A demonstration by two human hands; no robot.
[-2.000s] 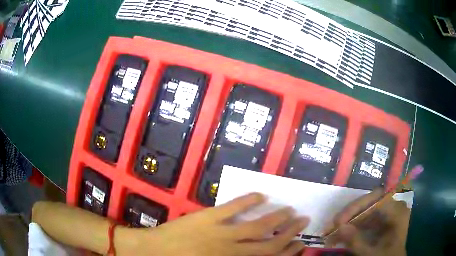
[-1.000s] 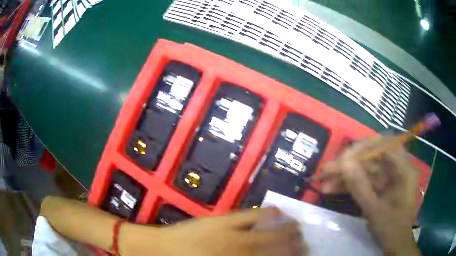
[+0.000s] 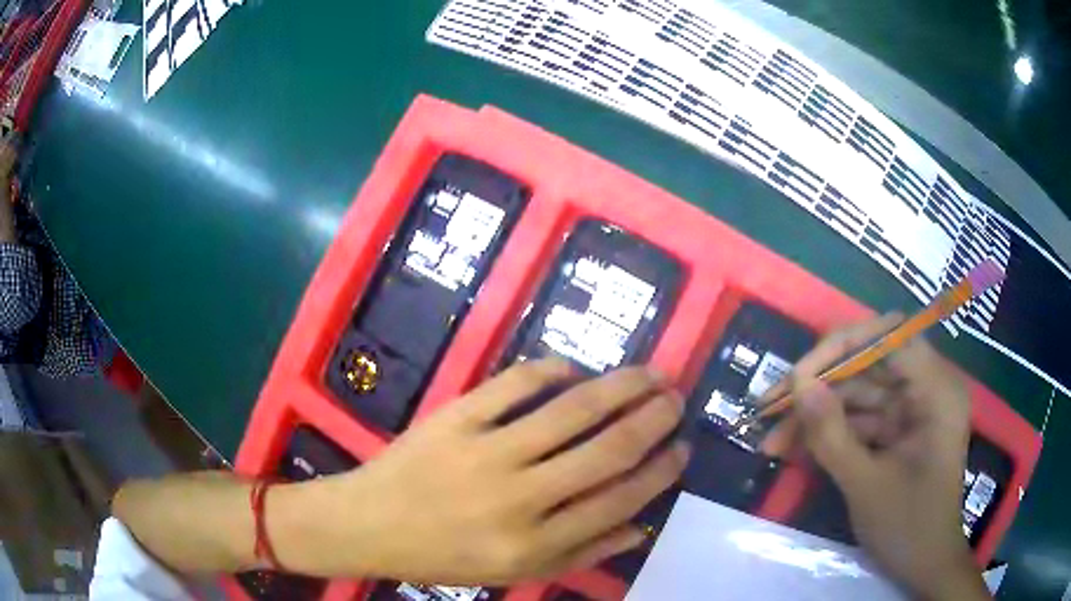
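My right hand (image 3: 881, 423) holds tweezers (image 3: 910, 331) with an orange shaft and purple-pink end like a pencil. Their tip is at the silver parts of a black phone (image 3: 752, 352) in the red-pink foam tray (image 3: 529, 135). My left hand (image 3: 505, 481) lies palm down, fingers spread, over the tray and the lower part of the neighbouring phone (image 3: 597, 299). I cannot tell whether it grips anything. A white backing sheet (image 3: 740, 558) lies on the tray between my hands, cut off by the bottom edge. Any strip at the tip is too small to tell.
Fanned white sheets with black bars (image 3: 728, 106) lie beyond the tray on the green bench (image 3: 282, 153). Sheets with larger black shapes (image 3: 176, 41) are at the far left. Another phone (image 3: 429, 282) is in the tray's upper left pocket. Part of a person in checked cloth (image 3: 47, 305) shows at left.
My left hand has moved up from the white sheet onto the tray and phone. My right hand has brought the tweezers onto a phone. The tray appears further right in view.
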